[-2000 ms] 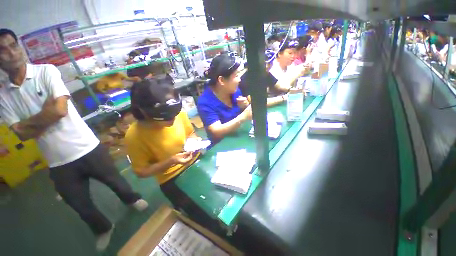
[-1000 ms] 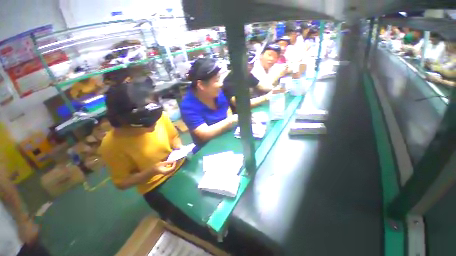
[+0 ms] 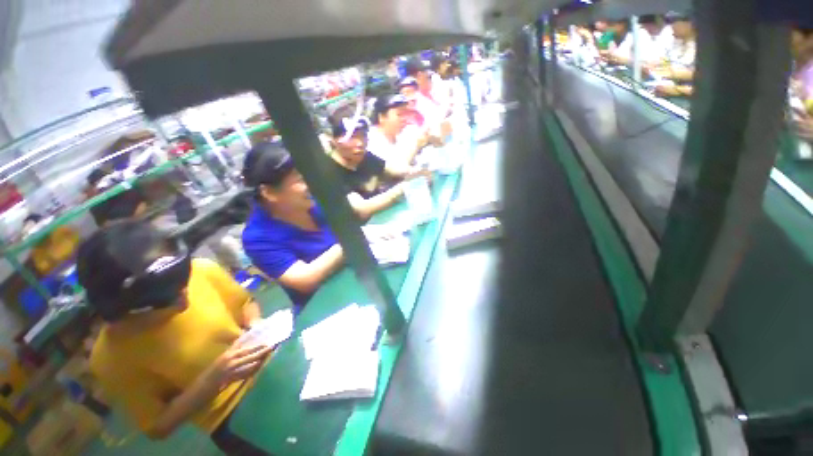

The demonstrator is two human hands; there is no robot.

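Observation:
Neither of my hands is in the picture. The dark conveyor belt (image 3: 544, 356) runs away in front of me, with a bright glare on its left part. Two stacks of white pieces lie on it farther up; the nearer stack (image 3: 473, 233) is just in front of the other. On the green workbench (image 3: 276, 410) left of the belt lie white piles; the nearest pile (image 3: 341, 374) is by the belt's green edge. The print on them is too blurred to read.
A green post (image 3: 334, 205) crosses the view at the bench edge; a thicker post (image 3: 700, 178) stands right. A person in a yellow shirt (image 3: 174, 347) holds white pieces. A person in a blue shirt (image 3: 290, 240) and others sit beyond. A grey overhead panel (image 3: 303, 31) hangs above.
The view has swung right and tilted, so the bench and belt sit farther left. The carton and the standing person in white have left the picture. The belt stacks look unchanged in place.

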